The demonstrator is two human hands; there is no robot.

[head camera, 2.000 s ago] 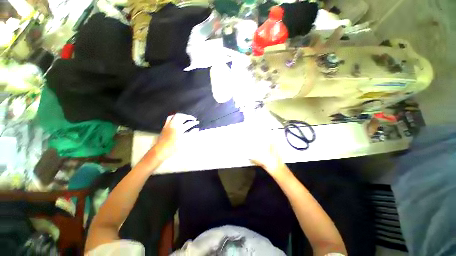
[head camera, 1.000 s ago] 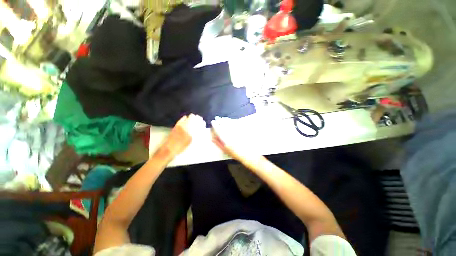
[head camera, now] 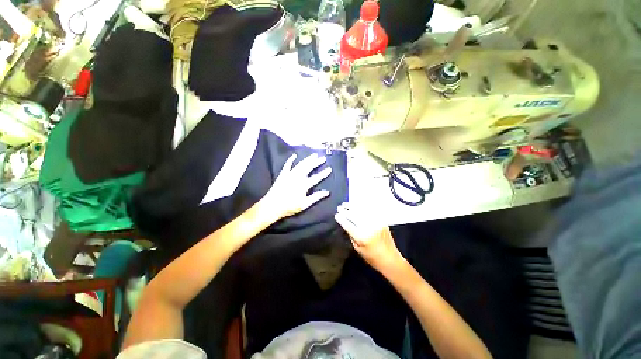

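Observation:
A large dark cloth panel [head camera: 281,228] lies over the table and down its front edge. My left hand [head camera: 299,186] lies flat on it with fingers spread, left of and below the needle area. My right hand [head camera: 362,228] pinches the cloth's right edge near the table's front. The cream JACK sewing machine [head camera: 471,91] stands at right, and its brightly lit needle area [head camera: 344,140] is at the cloth's top right corner. A white strip [head camera: 235,165] shows between parts of the dark cloth; whether it is cloth or table I cannot tell.
Black-handled scissors [head camera: 411,184] lie on the white table [head camera: 457,189] right of the cloth. Dark pieces [head camera: 123,105] lie over green cloth [head camera: 88,196] at left. A red bottle [head camera: 363,38] stands behind the machine. An accessory tray [head camera: 538,172] is at the table's right end.
The dark cloth has been drawn toward me and now covers the table's front left. My left hand has moved from the cloth's edge to flat on top. My right hand has moved right to the cloth's edge.

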